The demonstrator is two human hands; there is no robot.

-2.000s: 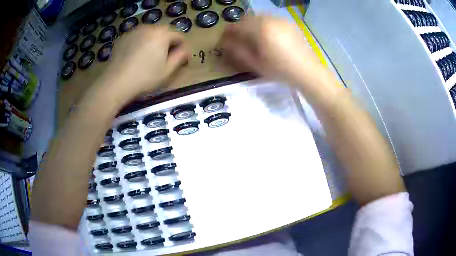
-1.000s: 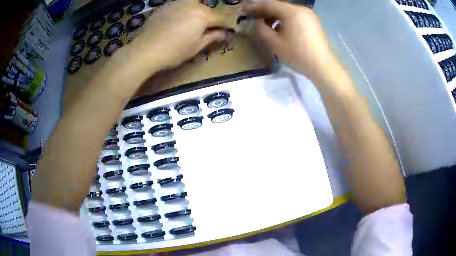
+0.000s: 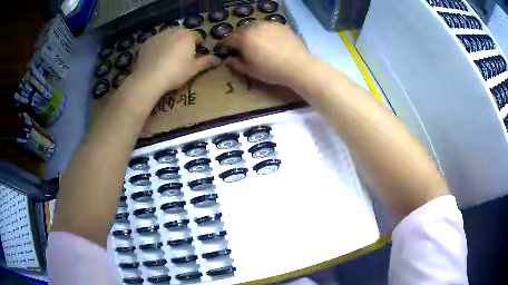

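Observation:
A glossy white tray point(image 3: 301, 217) lies nearest me, with black-rimmed round parts point(image 3: 204, 199) standing on edge in rows on its left side. Beyond it, a brown cardboard sheet point(image 3: 214, 97) with handwriting bears rows of round parts point(image 3: 221, 30) lying face-up. My left hand point(image 3: 170, 58) is over the cardboard with its fingertips at a dark round part; its grip is partly hidden. My right hand point(image 3: 267, 53) is beside it, thumb and finger closed on a round part point(image 3: 224, 51) at the cardboard.
A tall white stack of filled trays point(image 3: 423, 72) stands at the right. Pens and markers point(image 3: 42, 97) stand at the left. A white gridded panel point(image 3: 19, 228) is at the far left edge. Yellow tape point(image 3: 362, 64) runs along the table right of the cardboard. A blue object point(image 3: 78, 16) is at upper left.
The tray's two right-hand filled columns now hold three parts each, up from two. The view has shifted, showing more cardboard. Both hands are back at the round parts on the cardboard.

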